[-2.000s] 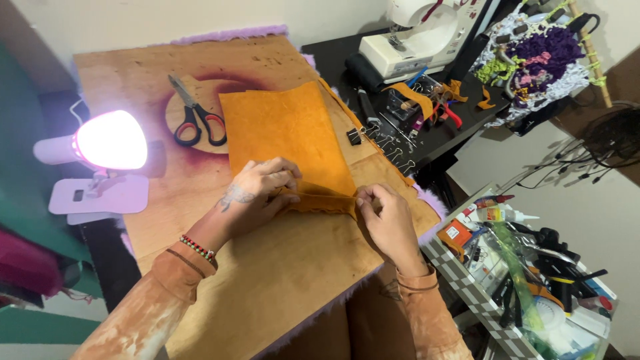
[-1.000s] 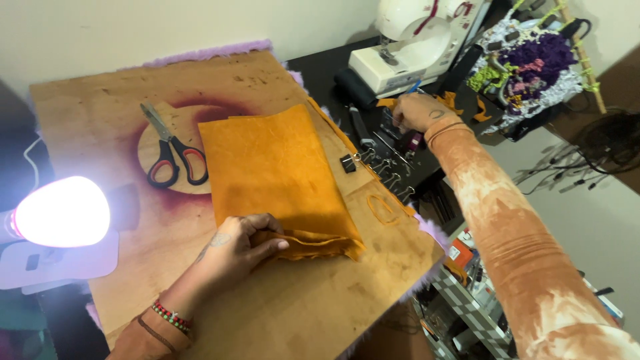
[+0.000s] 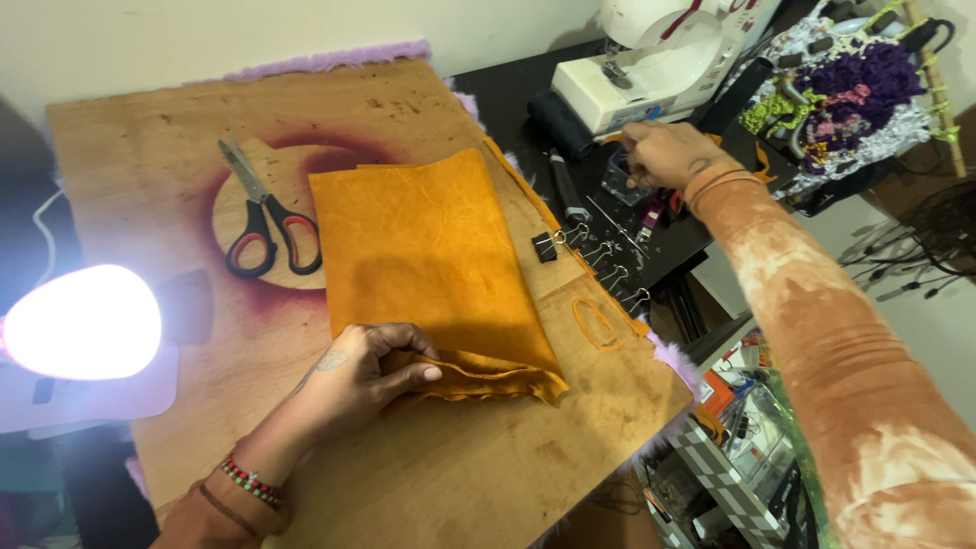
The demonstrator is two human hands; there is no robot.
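A folded piece of orange suede leather (image 3: 427, 252) lies on the wooden board (image 3: 473, 473). My left hand (image 3: 385, 366) pinches its near edge at the left end, where the layers gape a little. My right hand (image 3: 659, 156) reaches over the dark table beside the sewing machine, its fingers at a small clear container (image 3: 625, 177); whether they grip anything cannot be told. Scissors with black and red handles (image 3: 263, 217) lie left of the leather. To its right are a black binder clip (image 3: 546, 245) and a thin loop of orange leather (image 3: 598, 324).
A white sewing machine (image 3: 633, 84) stands at the back right. A lit lamp (image 3: 84, 322) is at the left. Several binder clips (image 3: 610, 273) line the board's right edge, near a grey-handled cutter (image 3: 564, 183). A cluttered drawer unit (image 3: 717, 473) stands below right.
My right hand has left the leather's right corner and gone up and right to the small things by the sewing machine. My left hand still holds the near edge.
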